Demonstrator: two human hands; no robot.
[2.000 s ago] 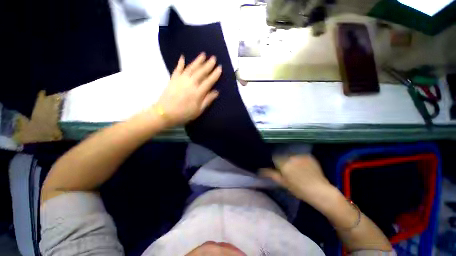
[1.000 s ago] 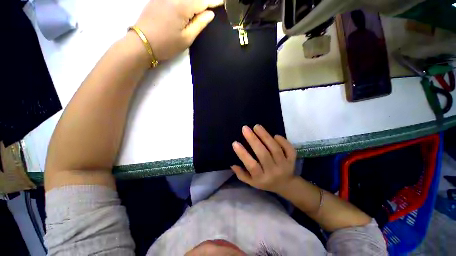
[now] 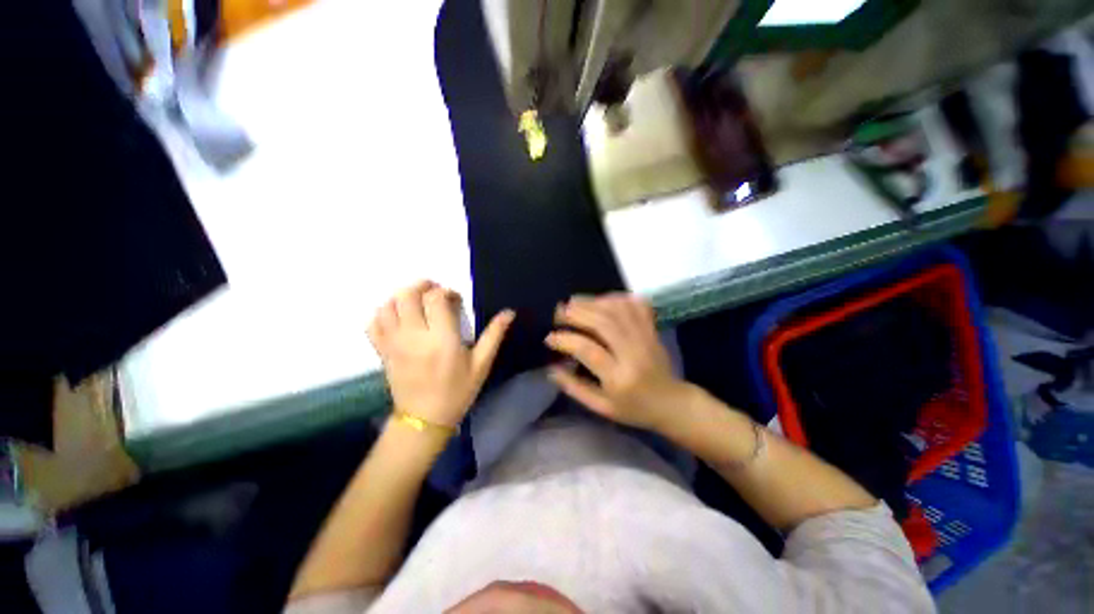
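Note:
A long black garment panel (image 3: 528, 228) runs from under the sewing machine head (image 3: 546, 54) down over the green table edge toward my lap. A small bright yellow patch, blurred, shows at the presser foot (image 3: 532, 134). My left hand (image 3: 430, 350) is at the panel's lower left edge, thumb on the cloth and fingers curled over the white table. My right hand (image 3: 614, 357) lies on the panel's lower right part, fingers slightly spread and bent. Whether either hand pinches the cloth is unclear.
Dark panels (image 3: 96, 216) lie at the left table edge. Pale strips (image 3: 204, 114) curl at upper left. A phone (image 3: 727, 142) and green and red scissors (image 3: 890, 162) lie right of the machine head. A red basket (image 3: 780, 384) in a blue one stands right of my lap.
My left hand has come down from beside the needle to the panel's lower edge. My right hand stays at the lower right of the panel. The camera view has shifted.

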